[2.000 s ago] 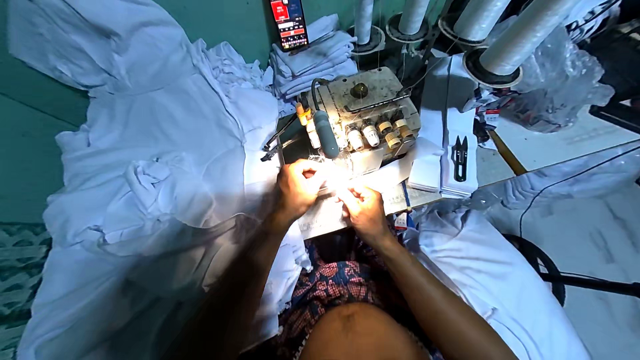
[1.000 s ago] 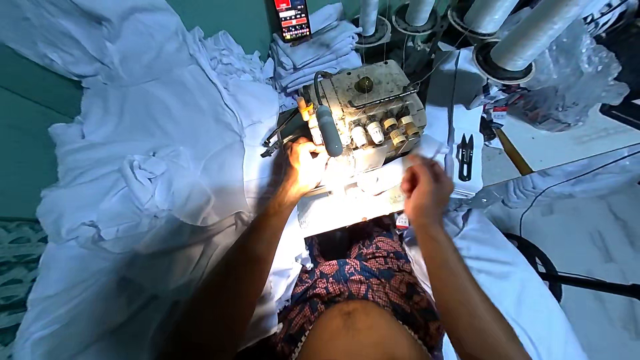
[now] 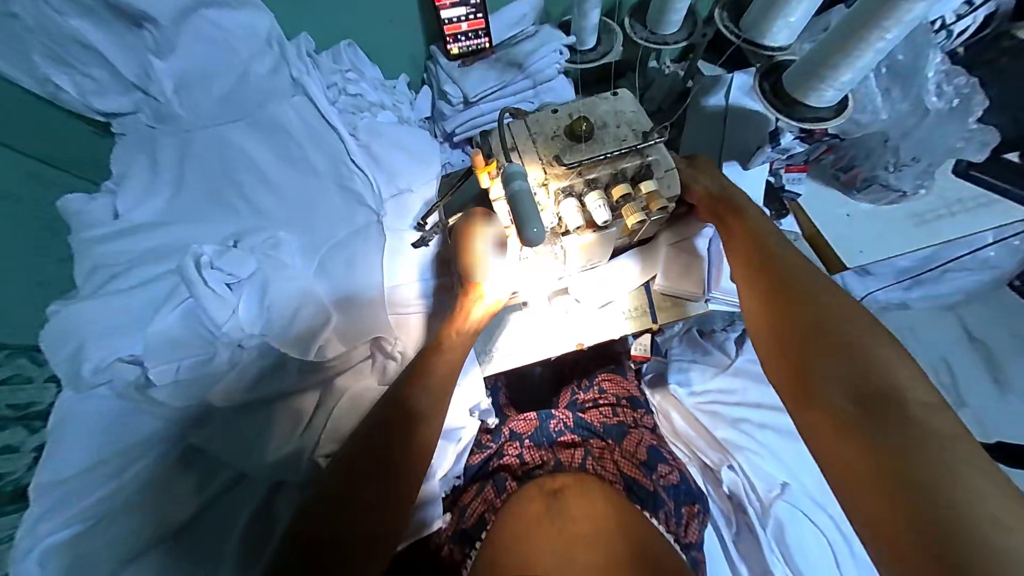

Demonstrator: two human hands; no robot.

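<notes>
A serger sewing machine [image 3: 612, 132] stands in front of me with its lamp [image 3: 524, 206] lit over the needle area, which glare washes out. Beside the lit area, at the machine's left, is my left hand [image 3: 478, 264], blurred; whether its fingers hold anything cannot be told. My right hand [image 3: 698, 188] reaches to the machine's right side, its fingers partly hidden behind the housing. Several tension knobs [image 3: 596, 206] face me between the hands. White fabric [image 3: 216, 280] is heaped at the left, and more white cloth [image 3: 752, 448] lies at the lower right.
Folded white cloths [image 3: 504, 76] are stacked behind the machine, near a phone [image 3: 464, 28]. Several thread cones [image 3: 848, 60] stand at the back right beside a clear plastic bag [image 3: 904, 128]. White folded pieces [image 3: 688, 268] lie right of the needle area.
My right hand has moved from the front of the machine to its right side. The black thread snips seen at the right earlier are now out of sight. My left hand stays near the needle area.
</notes>
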